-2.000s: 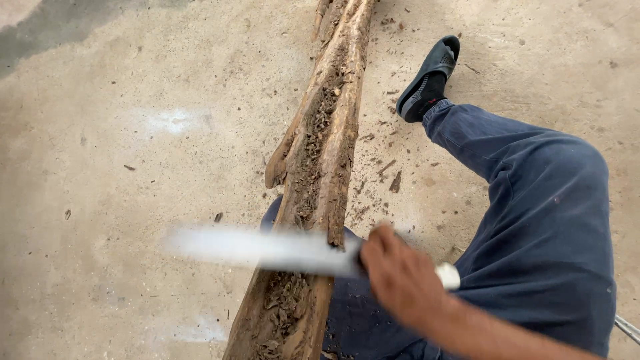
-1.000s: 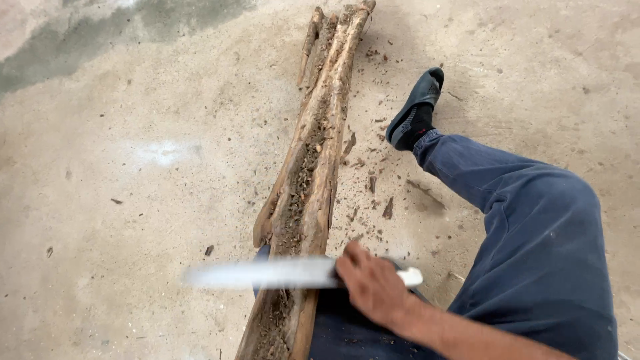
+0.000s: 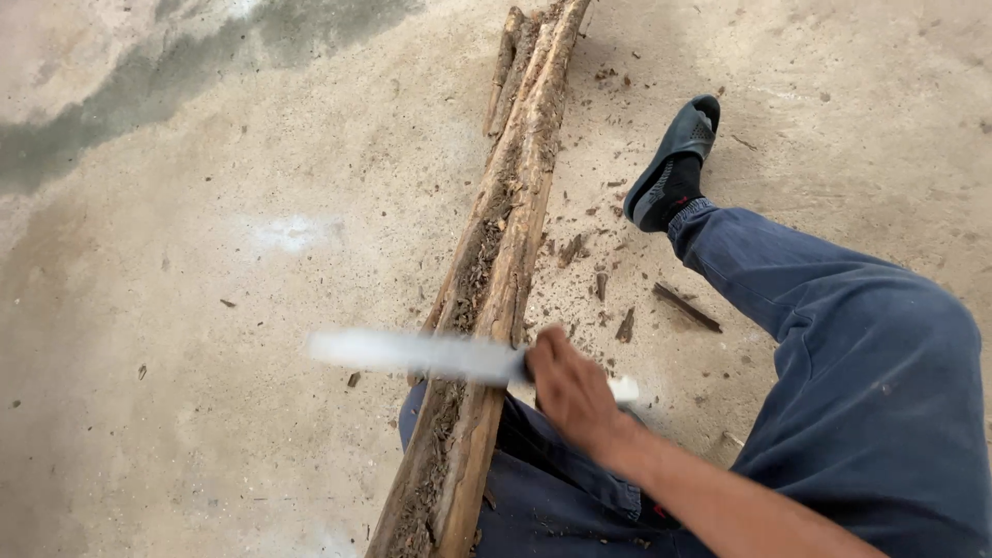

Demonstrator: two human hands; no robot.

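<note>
My right hand (image 3: pixel 570 387) is closed around the handle of a long-bladed knife or machete (image 3: pixel 418 355), whose pale handle end shows past my fingers. The blade is motion-blurred, points left and lies across a long, weathered wooden log (image 3: pixel 535 147); whether it touches the wood I cannot tell. Down the middle of the log runs a hollow groove filled with dark crumbly debris (image 3: pixel 474 283). The log slants from the bottom centre to the top, over my leg at the lower end. My left hand is out of view.
Wood chips and a dark bark strip (image 3: pixel 687 307) lie on the concrete floor (image 3: pixel 232 372), right of the log. My bent leg in blue trousers (image 3: pixel 868 341) and a foot in a dark slide sandal (image 3: pixel 674 163) are at the right. A grey stain marks the upper left floor.
A dark bark strip lies on the floor near my shin, where the oldest frame shows none. My right hand keeps hold of the blade tool. The view has shifted, showing more of the log's far end.
</note>
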